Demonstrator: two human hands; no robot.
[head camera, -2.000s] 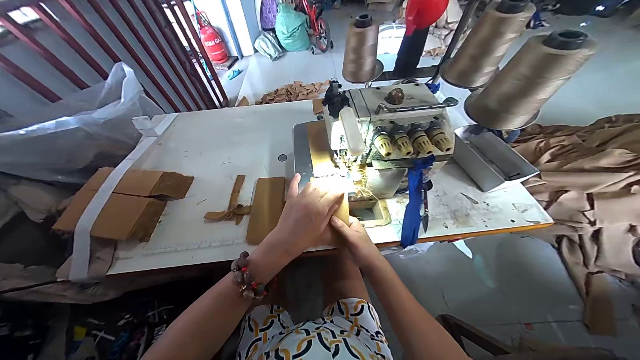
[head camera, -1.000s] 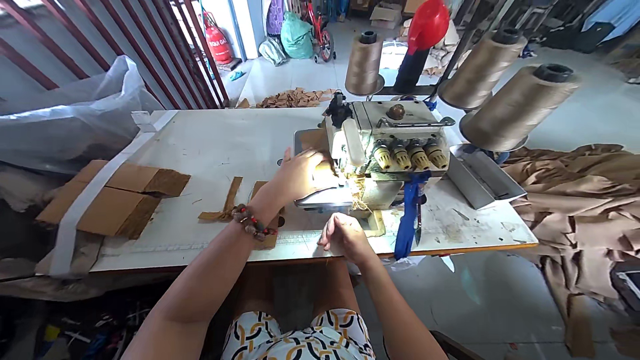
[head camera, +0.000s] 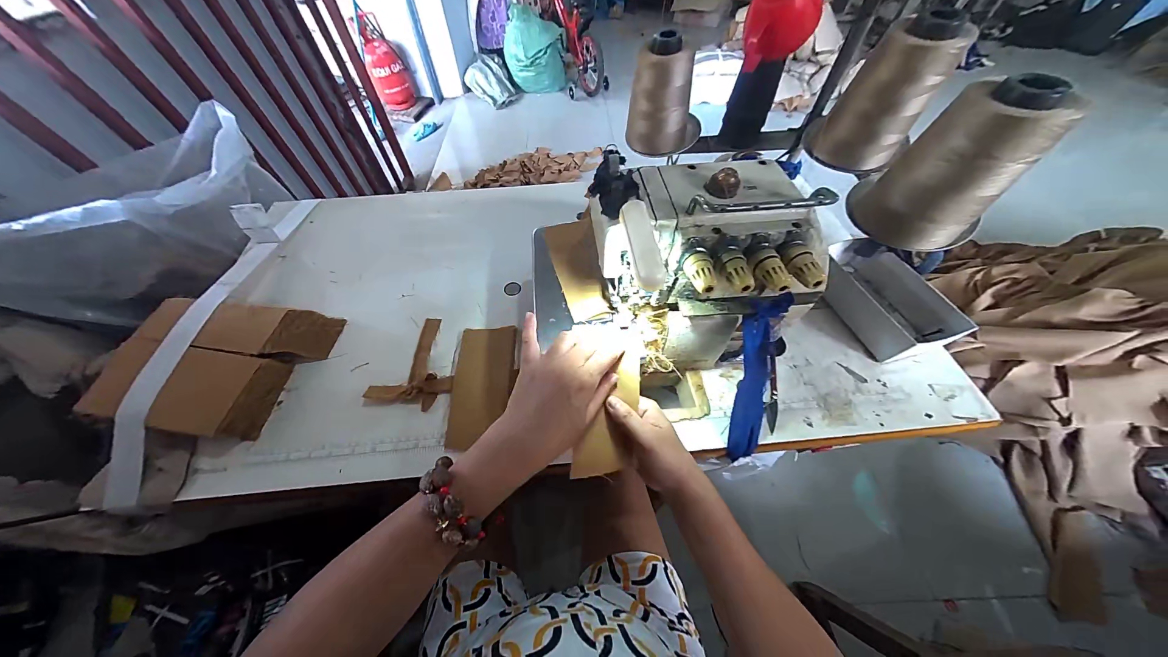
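An overlock sewing machine (head camera: 721, 228) stands on the white table, its lamp lighting the needle area. My left hand (head camera: 561, 379) lies flat over a tan fabric strip (head camera: 602, 447) just in front of the presser foot, whose details are lost in glare. The strip's near end is pinched in my right hand (head camera: 652, 438) at the table's front edge. Another tan piece (head camera: 577, 265) lies behind the foot, on the metal plate. Left of my left hand rest a flat tan fabric piece (head camera: 482, 383) and a knotted tan strip (head camera: 420, 388).
Stacked tan bundles (head camera: 219, 365) lie at the left under a white band (head camera: 173, 365). Thread cones (head camera: 967, 164) rise behind the machine. A grey open box (head camera: 899, 301) sits to its right, and a blue cloth strip (head camera: 750, 383) hangs at its front. Brown fabric (head camera: 1077, 338) is heaped at the right.
One second ago my hands were apart, the left by the machine and the right at the table edge. Now they are close together on a tan strip that shows between them.
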